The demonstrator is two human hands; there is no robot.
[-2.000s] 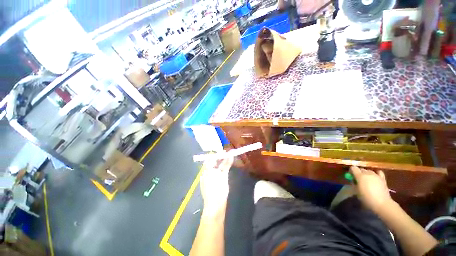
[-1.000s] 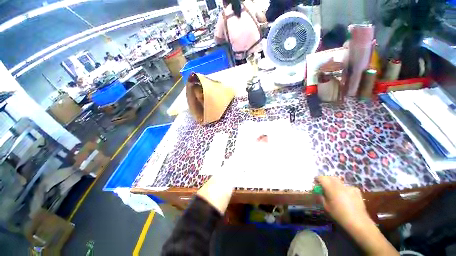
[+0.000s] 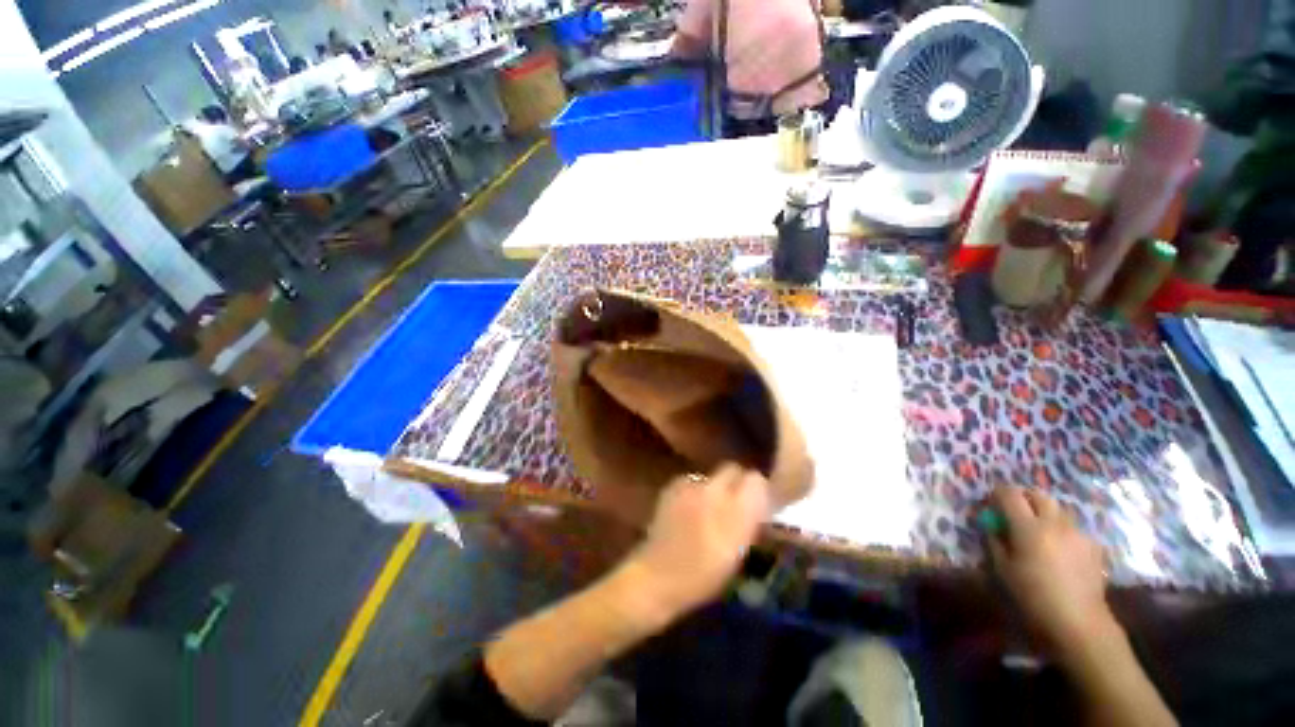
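Observation:
The tan bag is at the front edge of the leopard-print desk, its open mouth turned up towards me and its brown inside showing. My left hand grips the near rim of the bag. My right hand is at the desk's front edge, to the right of the bag, closed around a small green-handled tool. Only a bit of green shows; the tool's tip is hidden or too blurred to tell. White paper lies flat behind and to the right of the bag.
A white fan, a dark cup and a pink roll stand at the back of the desk. Papers lie at the right. A blue bin is left of the desk. A person in pink is beyond it.
The bag has come from the back left of the desk to the front edge, in my left hand. My right hand still holds the green-handled tool. The view has shifted.

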